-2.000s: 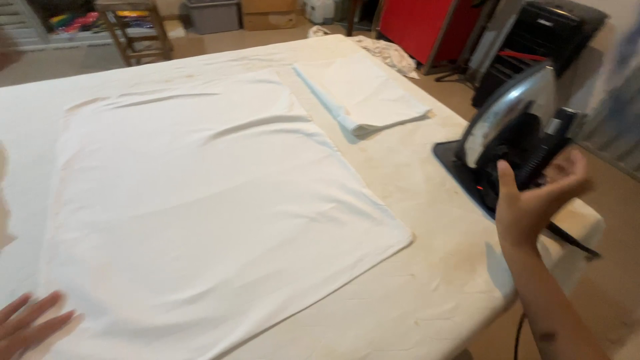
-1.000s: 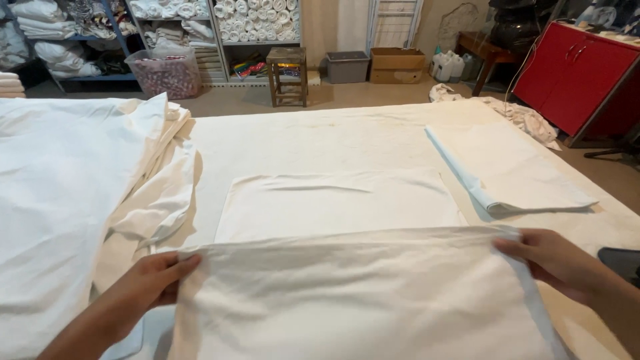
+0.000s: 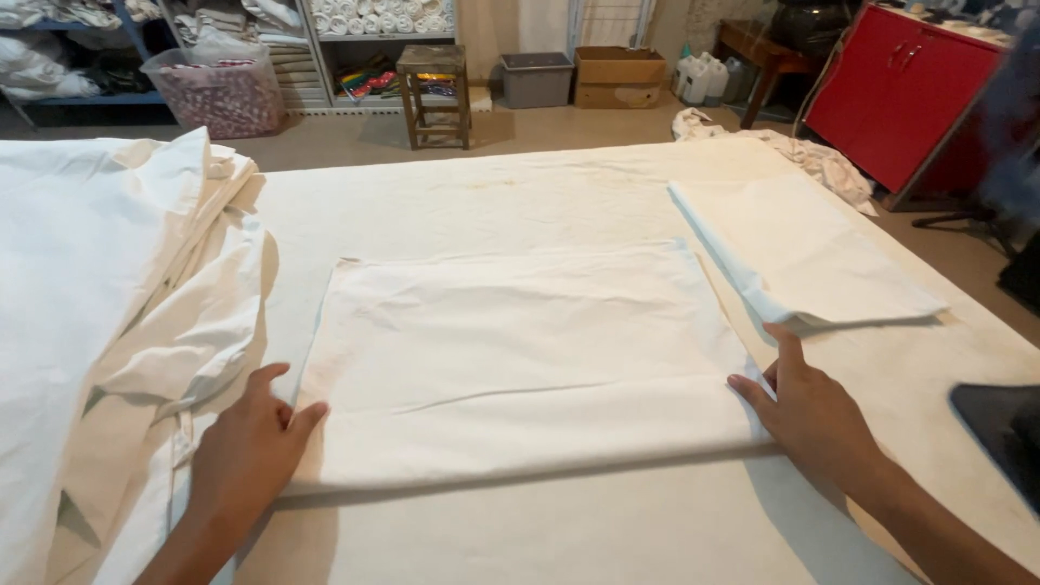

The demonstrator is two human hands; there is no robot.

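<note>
A white cloth (image 3: 520, 349), folded over on itself, lies across the middle of the padded table. My left hand (image 3: 260, 431) is at its left edge, with the thumb on the cloth and the fingers along the side. On the opposite edge is my right hand (image 3: 800, 398), its thumb resting on the cloth and its index finger reaching toward a second folded white cloth (image 3: 812, 252). Whether either hand pinches the fabric cannot be told. Large white sheets (image 3: 89, 244) lie rumpled to the left of my left hand.
The dark corner of an iron's rest (image 3: 1003, 431) shows at the right edge. Beyond the table (image 3: 487, 191) stand a wooden stool (image 3: 435, 89), a grey bin (image 3: 536, 79), a cardboard box (image 3: 619, 77) and a red cabinet (image 3: 902, 97). Bunched cloth (image 3: 812, 162) hangs at the far right corner.
Two seconds ago the middle cloth lay spread out and my right hand was at the iron. One second ago both hands held its near edge raised; now it lies folded over. The view has swung left.
</note>
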